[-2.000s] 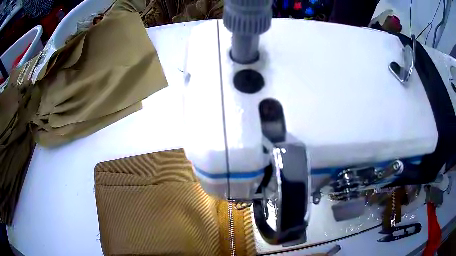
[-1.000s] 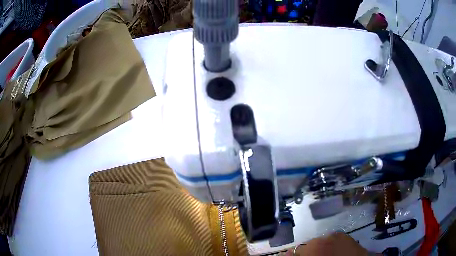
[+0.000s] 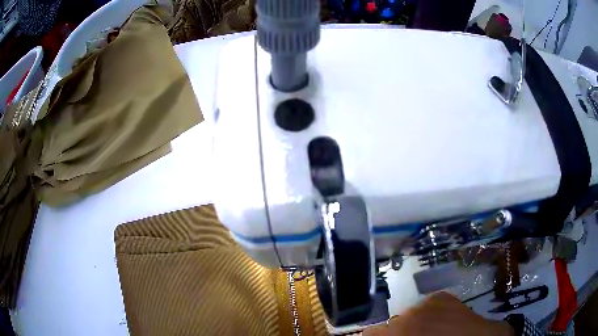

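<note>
A ribbed brown garment panel (image 3: 190,275) lies flat on the white table, left of the needle area. A metal zipper (image 3: 292,302) on tan tape runs down its right side and off the bottom edge. The white machine head (image 3: 419,118) hides the panel's upper right corner and the needle. My right hand (image 3: 436,318) is at the bottom edge, right of the take-up guard (image 3: 347,262), blurred and cut off. Its fingertips do not show clearly, so I cannot tell if it holds anything. My left hand is not in view.
Loose brown cut panels (image 3: 124,111) are bunched at the table's left. White tubs (image 3: 29,82) stand behind. Dark thread snips (image 3: 521,298) lie right of my hand, with a red strip (image 3: 562,295) beyond. Clear plastic with a brownish piece (image 3: 506,266) lies behind the snips.
My right hand has come into view from the bottom edge and now shows larger, with a patterned band at the wrist. The view has shifted, so the machine head sits further left than at first.
</note>
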